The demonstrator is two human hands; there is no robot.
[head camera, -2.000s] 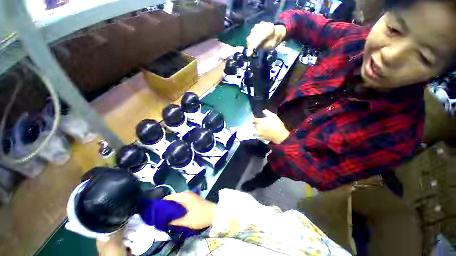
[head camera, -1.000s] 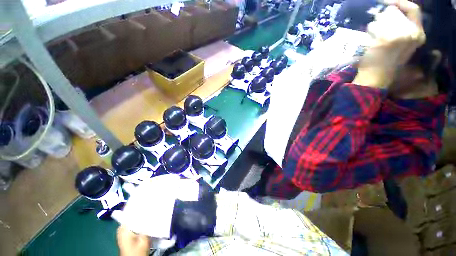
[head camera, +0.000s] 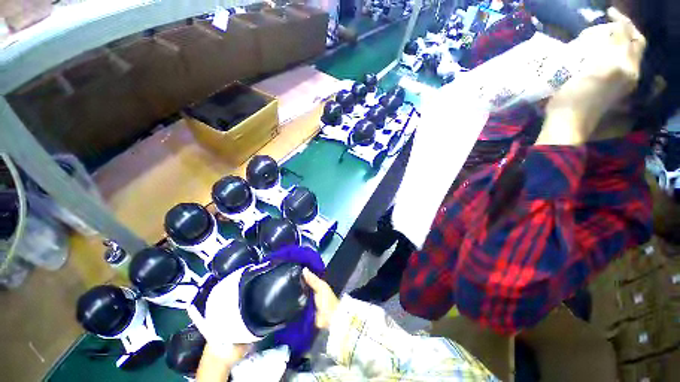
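Observation:
My left hand point(head camera: 218, 359) holds a white-and-black security camera point(head camera: 277, 297) by its white shell at the bottom centre; its black ball front faces right. My right hand point(head camera: 320, 298) holds a bunched purple-blue cloth point(head camera: 300, 328) against the ball's right side. Some of the cloth shows above and behind the ball. Several more cameras stand in two rows on the green mat, among them one at the near left point(head camera: 106, 310) and one farther back point(head camera: 263, 172).
An open yellow-brown carton point(head camera: 237, 134) with black contents stands on the brown strip. Farther cameras point(head camera: 363, 132) stand along the green bench. A person in red plaid point(head camera: 522, 224) stands at right with a large white sheet point(head camera: 440, 160). Bagged cameras point(head camera: 45, 235) are at left.
The held camera has turned from showing its white side to showing its black ball to the right. The view has shifted slightly. The other person still has the white sheet.

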